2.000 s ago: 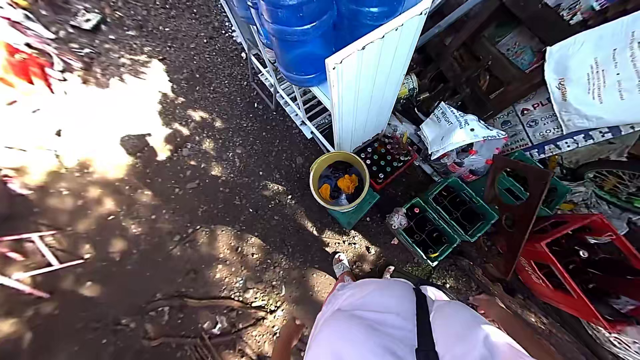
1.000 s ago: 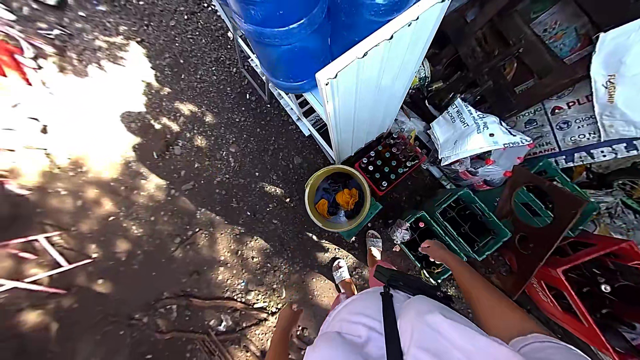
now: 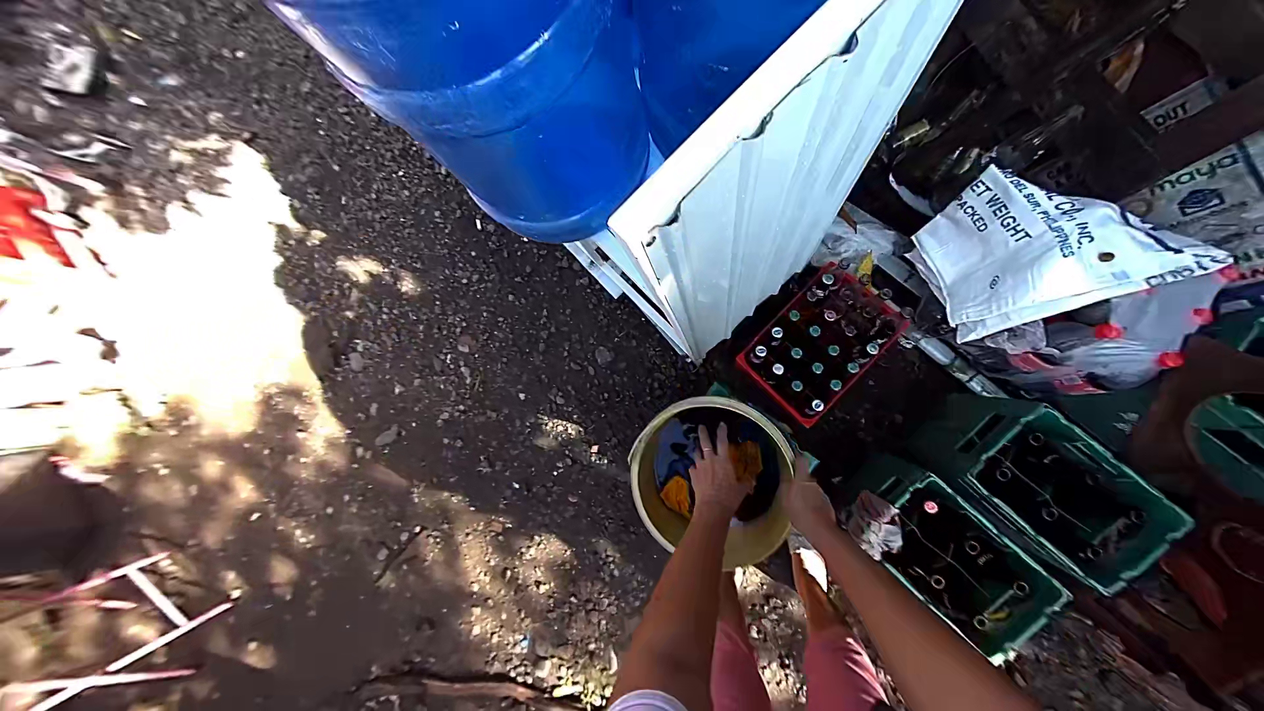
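A yellow bucket (image 3: pixel 644 494) stands on the ground in front of my feet, with dark cloth and an orange cloth (image 3: pixel 746 461) inside, apparently in water. My left hand (image 3: pixel 719 479) is over the bucket's inside with its fingers spread, at or just above the cloths; whether it touches them is not clear. At the bucket's right rim is my right hand (image 3: pixel 805 502), its fingers partly hidden; whether they grip the rim cannot be told.
Large blue plastic drums (image 3: pixel 523 109) stand beyond the bucket, beside a white corrugated panel (image 3: pixel 780 188). To the right are a red crate of bottles (image 3: pixel 825 341), green crates (image 3: pixel 1175 523), a white printed sack (image 3: pixel 1047 247) and bagged plastic bottles. A root (image 3: pixel 464 688) lies on the gravelly ground.
Both hands have come forward from beside my body to the bucket, the left over its inside and the right to its rim. The view has moved closer to the bucket.
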